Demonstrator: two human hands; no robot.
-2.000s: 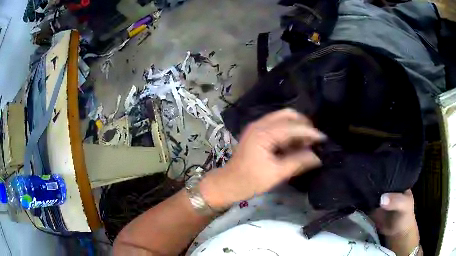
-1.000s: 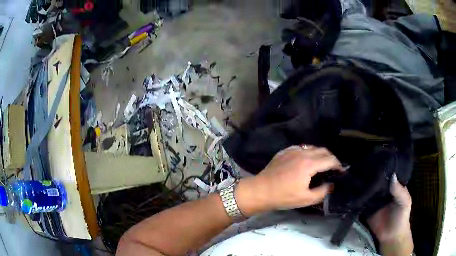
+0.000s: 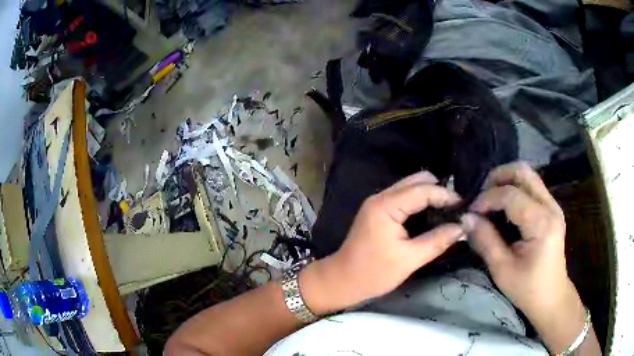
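Note:
A dark denim garment point(image 3: 389, 160) lies bunched over my lap, with gold stitching on its upper part and grey denim beyond it. My left hand point(image 3: 393, 240), with a metal watch at the wrist, pinches the garment's near edge between thumb and fingers. My right hand point(image 3: 521, 233), with a band at the wrist, pinches the same edge. The fingertips of both hands are close together. What exactly lies between the fingertips is too small and dark to tell.
Grey denim point(image 3: 500, 62) spreads at the upper right. A pale table edge point(image 3: 612, 181) is at the right. A cream table with an orange-brown edge point(image 3: 87, 208) and a blue-labelled bottle point(image 3: 52, 300) stand left. White and dark trimmings point(image 3: 222, 149) litter the floor.
My right hand has come up from the garment's lower right edge to meet my left hand. The garment has been shifted and folded, and its gold stitching now faces up at the top.

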